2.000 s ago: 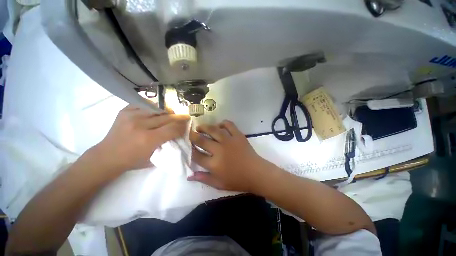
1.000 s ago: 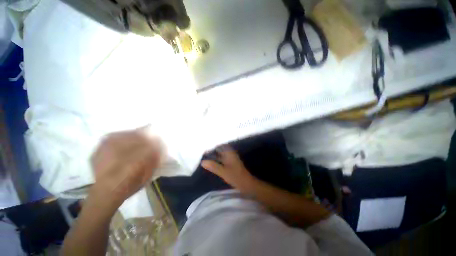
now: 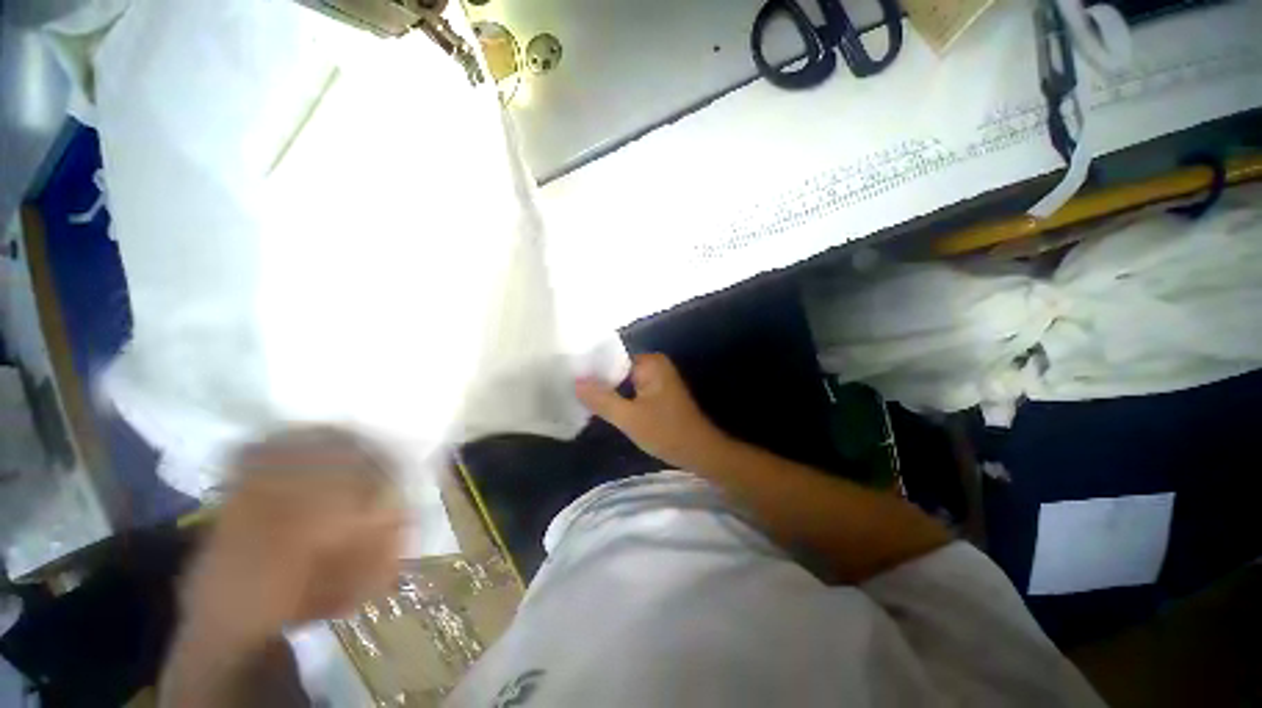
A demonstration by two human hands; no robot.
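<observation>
A large white fabric piece (image 3: pixel 401 263) spreads left of and below the needle area, partly washed out by the lamp, and hangs over the table's front edge. My right hand (image 3: pixel 653 404) pinches its lower right corner just off the table edge. My left hand (image 3: pixel 307 519) is blurred and lies over the fabric's lower left edge; whether it grips the cloth cannot be told. The presser foot area (image 3: pixel 457 35) of the sewing machine shows at the top edge, touching or just above the fabric's top.
Black shears (image 3: pixel 828 39), a tan tag (image 3: pixel 944 17) and thread snips (image 3: pixel 1057 83) with a white strip lie at upper right. A printed scale (image 3: pixel 858 187) runs along the front edge. White cloth (image 3: pixel 1080 318) is bundled below right. A taped carton (image 3: pixel 429 622) stands below left.
Both hands have moved from the needle down to the front edge, drawing the fabric toward me. The view has tilted down. Lately my left hand has moved lower and the fabric spreads wider.
</observation>
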